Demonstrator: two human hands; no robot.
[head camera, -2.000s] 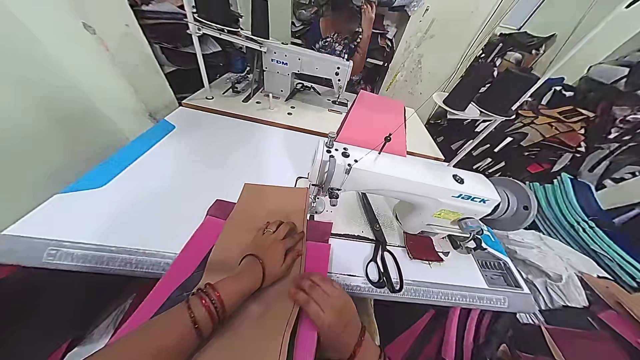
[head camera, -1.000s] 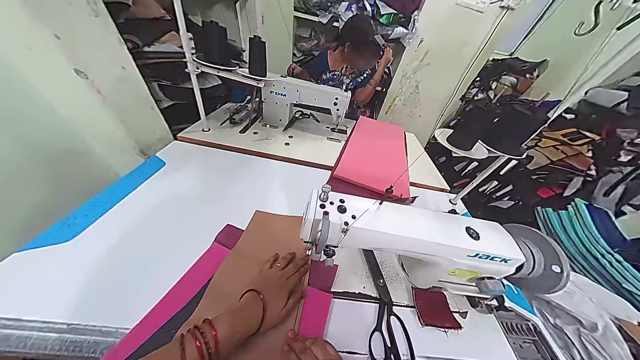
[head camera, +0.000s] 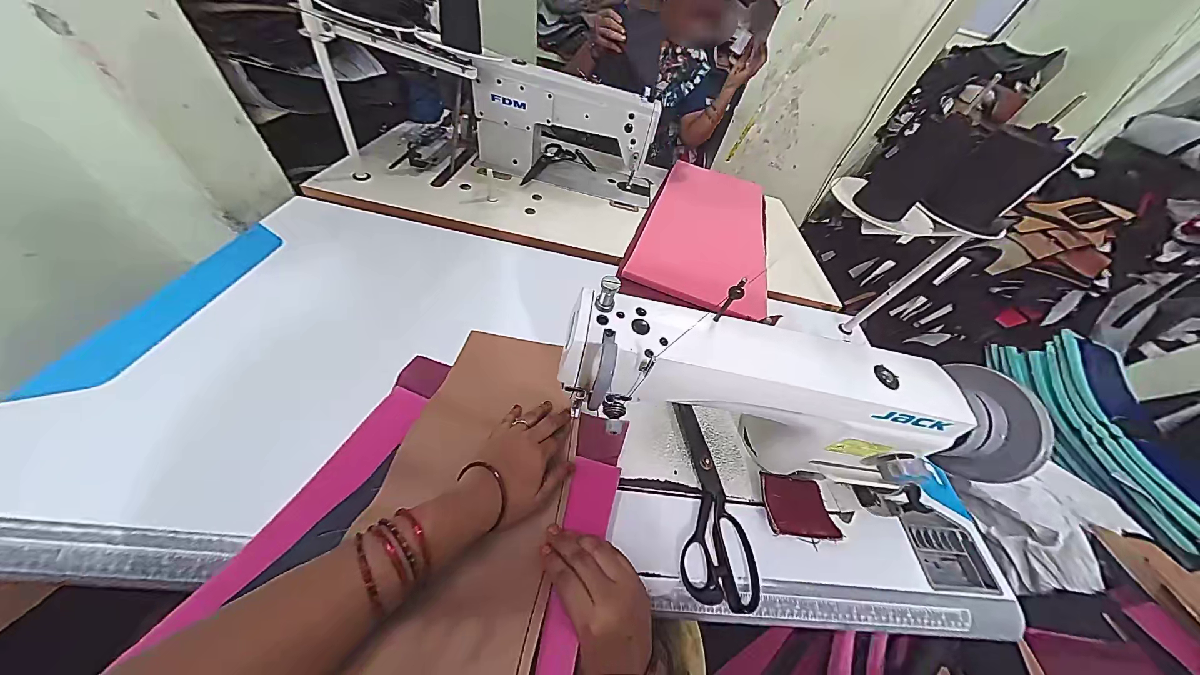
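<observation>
My left hand (head camera: 527, 459) lies spread and palm down on a brown sheet (head camera: 441, 544), just short of the presser foot of a white Jack sewing machine (head camera: 769, 366). Its fingertips are near the sheet's right edge. My right hand (head camera: 600, 595) rests on the magenta strip (head camera: 591, 497) beside that edge, with its fingers lightly curled; whether they pinch the material cannot be told. Magenta and dark layers show under the brown sheet on its left. Black-handled scissors (head camera: 717, 525) lie on the machine bed to the right, next to a maroon scrap (head camera: 799, 506).
Folded pink material (head camera: 703, 234) lies behind the machine. A second sewing machine (head camera: 562, 122) stands on the table beyond, with a person behind it. A thread stand (head camera: 914, 211) rises at the right, above stacked teal-edged pieces (head camera: 1087, 422). A ruler strip (head camera: 825, 609) runs along the front edge.
The view has shifted. Across the table, the person's raised hands and posture have changed. My hands remain on the layered material by the presser foot.
</observation>
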